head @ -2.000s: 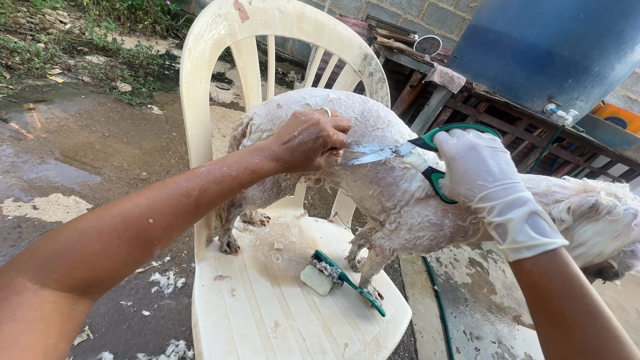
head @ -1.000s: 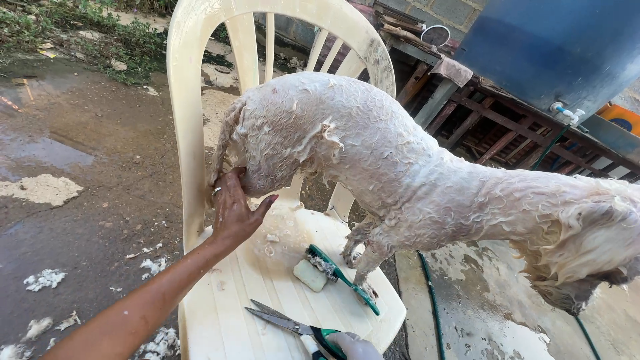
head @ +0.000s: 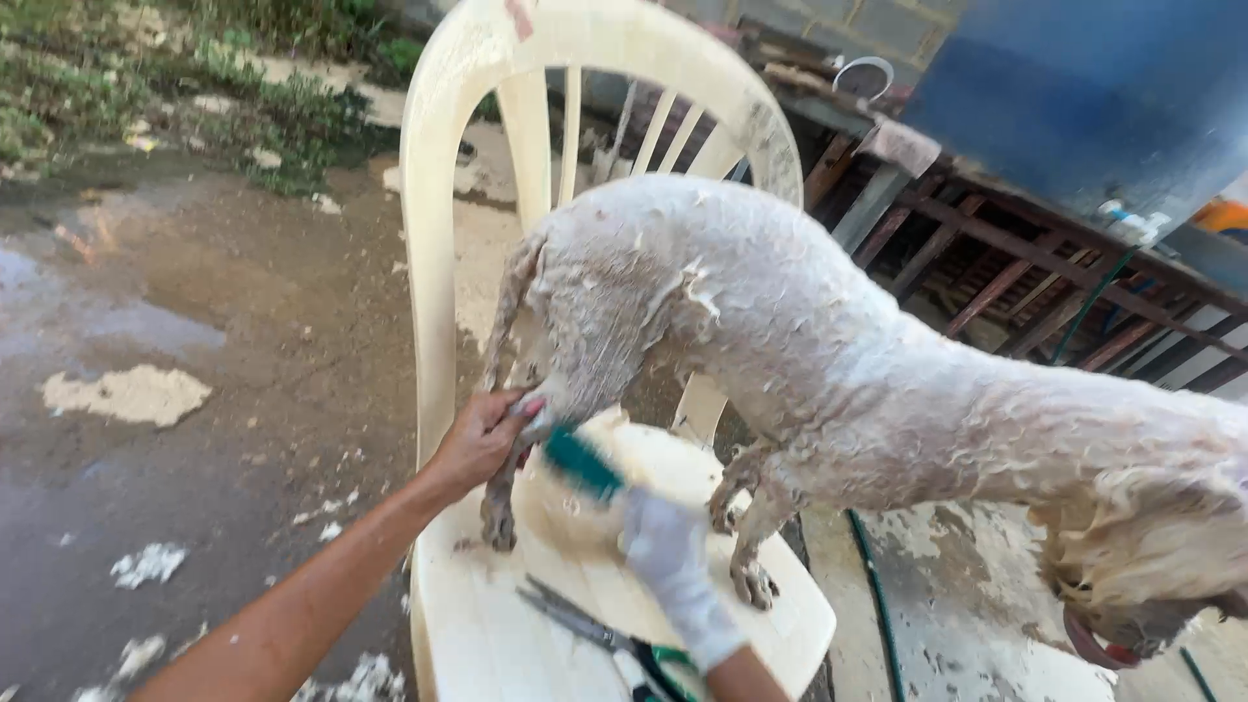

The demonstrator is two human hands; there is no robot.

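A wet, close-clipped white dog [head: 721, 283] stands on a cream plastic chair [head: 468, 595], its head to the right with longer fur. My bare left hand [head: 487, 434] grips the dog's hind leg above the paw. In my gloved right hand [head: 663, 536] is a green grooming brush [head: 582, 462], blurred, its front end close to that hind leg. Green-handled scissors [head: 595, 629] lie on the seat just below my right hand, their blades pointing up and left; the handles are partly cut off by the frame's lower edge.
Clumps of cut fur [head: 148, 565] lie on the wet ground at the left. A green hose [head: 877, 604] runs along the concrete right of the chair. Behind stand a slatted wooden structure [head: 1033, 263] and a large blue tank [head: 1102, 97] with a tap [head: 1133, 222].
The scissors, in my right hand two seconds ago, now lie on the seat. My right hand has taken up the brush from the seat. My left hand has moved from the dog's flank to its hind leg.
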